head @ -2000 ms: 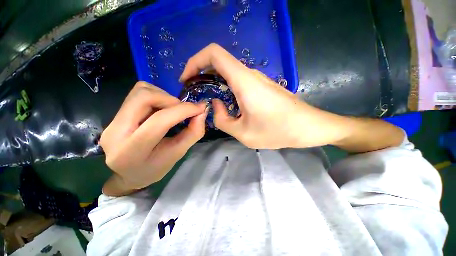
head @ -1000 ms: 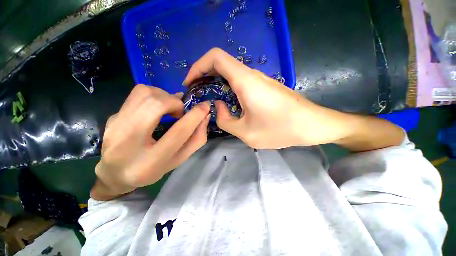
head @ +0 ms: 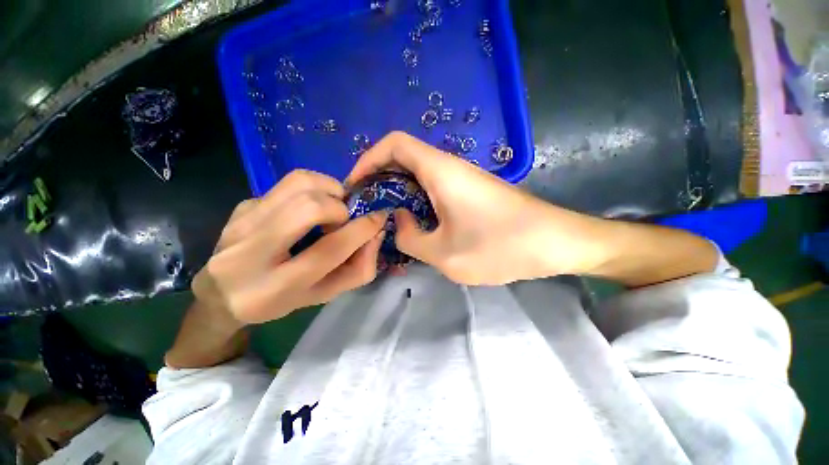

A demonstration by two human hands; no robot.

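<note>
A round unit [head: 386, 195] with a blue-black face and silvery dots is held in front of my chest, just below the blue parts tray [head: 524, 109]. My right hand [head: 491, 213] is curled around its right side, fingers over its far edge and thumb on its face. My left hand [head: 286, 250] is on its left side, with thumb and finger pinched together at the middle of the face. Whether a small part sits between those fingertips cannot be told. Small shiny rings [head: 431, 117] lie scattered in the tray.
A waiting unit [head: 150, 106] with a thin wire lies left of the tray on black sheeting [head: 100, 213]. Green pieces [head: 37, 206] lie far left. A cardboard box [head: 773, 109] with a pink panel stands right. A blue bin [head: 727, 225] is below bench level.
Both hands and the unit have moved slightly down toward my body, uncovering more rings in the tray. My left hand's fingers have shifted on the unit's face.
</note>
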